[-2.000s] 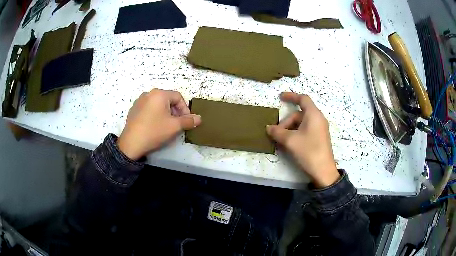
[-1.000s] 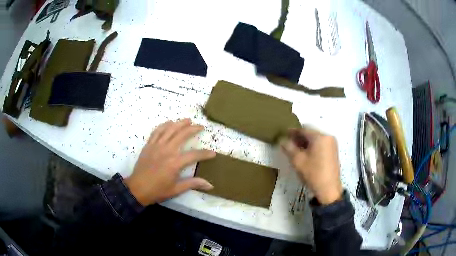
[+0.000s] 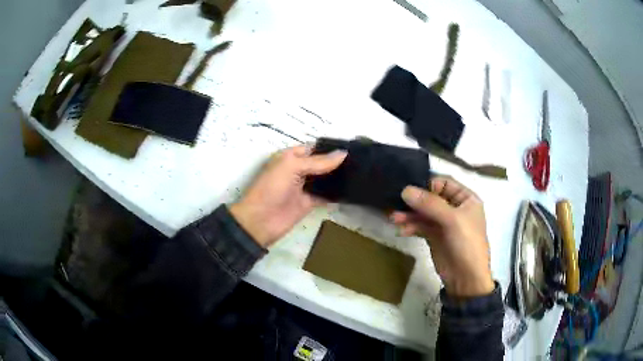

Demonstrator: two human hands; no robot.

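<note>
A black fabric piece (image 3: 370,173) is held up over the table between my two hands, slightly blurred. My left hand (image 3: 285,190) grips its left end with the thumb on top. My right hand (image 3: 448,222) grips its right end. An olive panel (image 3: 359,261) lies flat below it, near the table's front edge, touched by neither hand. The olive stack behind the black piece is mostly hidden; only a sliver may show above it.
Black pieces (image 3: 419,106) and olive strips (image 3: 486,169) lie behind my hands. A larger olive panel (image 3: 116,134) with a black piece (image 3: 162,111) on it is at left. Red-handled scissors (image 3: 538,166) and a steam iron (image 3: 536,261) are at right.
My hands have moved from the olive panel and stack to hold a black piece. The separate black piece at the middle back is gone from its place. The view has shifted.
</note>
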